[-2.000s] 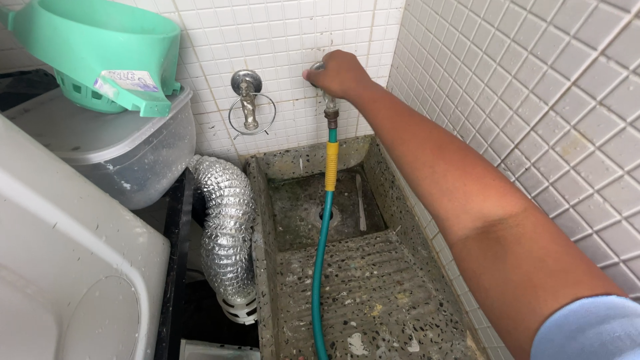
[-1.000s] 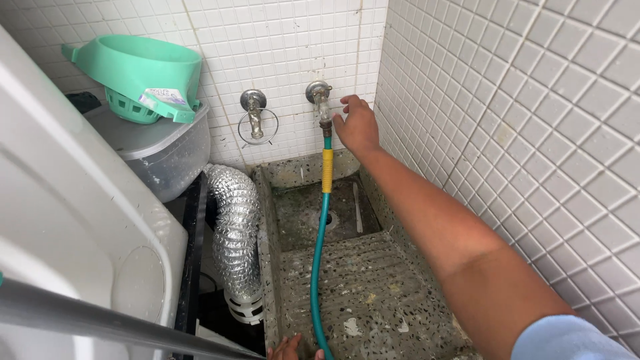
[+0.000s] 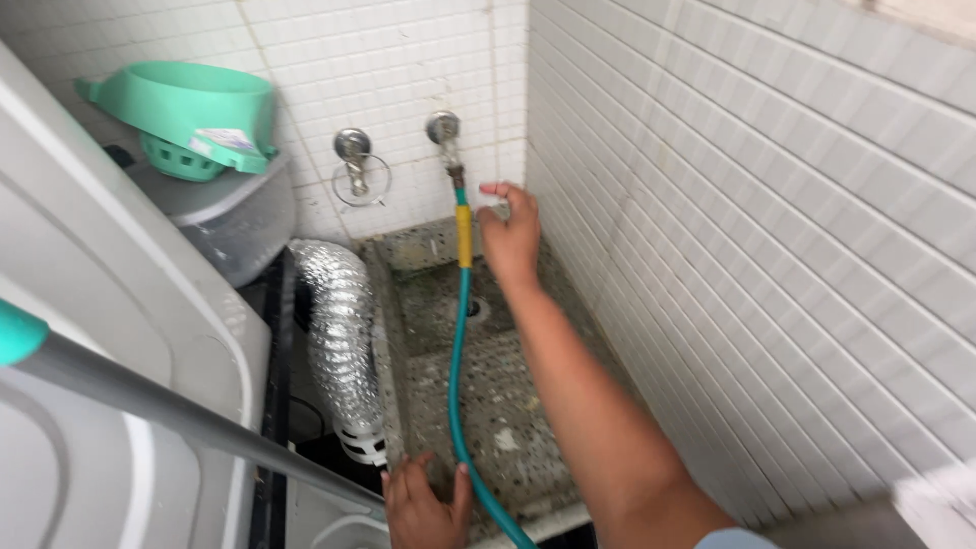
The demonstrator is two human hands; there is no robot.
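A teal garden hose (image 3: 455, 358) with a yellow sleeve (image 3: 463, 236) runs down from the right wall tap (image 3: 448, 141) over a speckled stone laundry sink (image 3: 503, 412). Just right of the yellow sleeve, my right hand (image 3: 512, 236) is raised with bent, parted fingers and nothing in it. My left hand (image 3: 427, 503) is low at the sink's near left, fingers spread, its thumb beside or against the hose; whether they touch is unclear. A grey pole (image 3: 191, 412) with a teal end slants down toward the left hand.
Left of the sink runs a foil duct (image 3: 335, 328). A second tap (image 3: 353, 156) with a wire ring is on the back wall. A teal plastic wringer basket (image 3: 191, 99) rests on a lidded clear bin (image 3: 244, 221). A white appliance (image 3: 168, 328) fills the left; a tiled wall (image 3: 686, 229) bounds the right.
My right hand was on the right tap two seconds ago; it has let go and moved down beside the hose. My left hand and the grey pole have come into view.
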